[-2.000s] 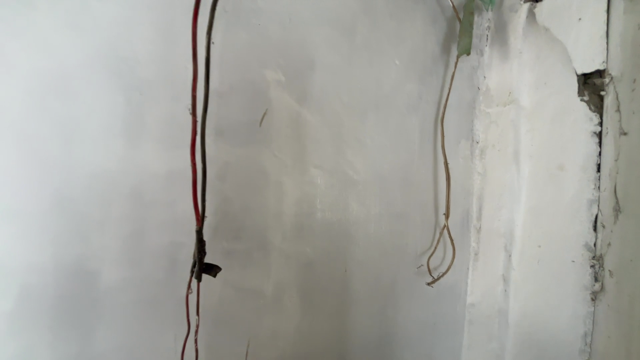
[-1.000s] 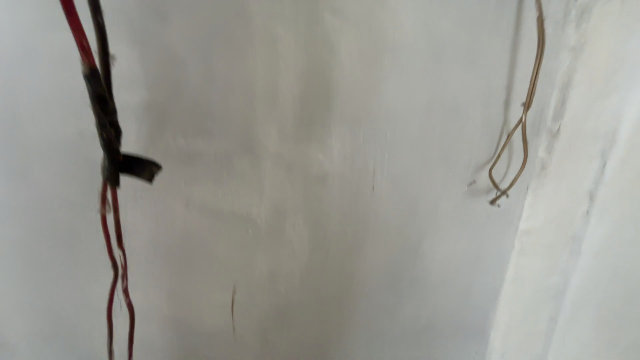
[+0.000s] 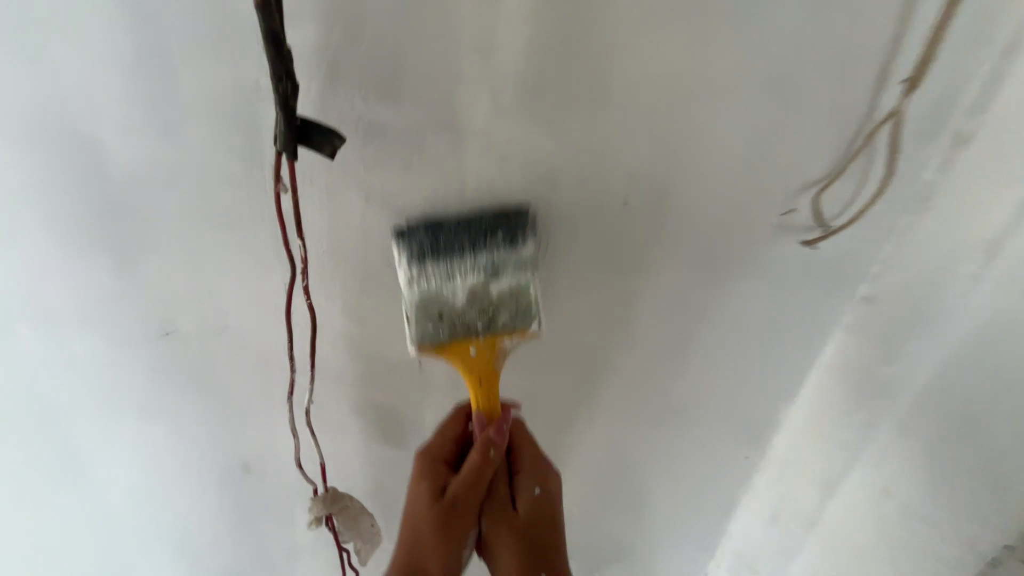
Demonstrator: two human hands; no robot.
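Observation:
A wide flat paintbrush with a yellow handle is held upright at the centre, its ferrule caked in whitish paint and its dark bristles pointing up. Both my left hand and my right hand wrap the lower handle, pressed together below the brush. White specks dot my skin. Behind the brush is a whitish wall with greyish patches; whether the bristles touch it, I cannot tell.
Left of the brush hang reddish wires, joined at the top by black tape, with a pale scrap lower down. A looped tan wire dangles at upper right, beside a raised white wall edge.
Both my hands and the paintbrush have come into view, absent from the two earlier frames. The view has shifted lower and closer to the wall.

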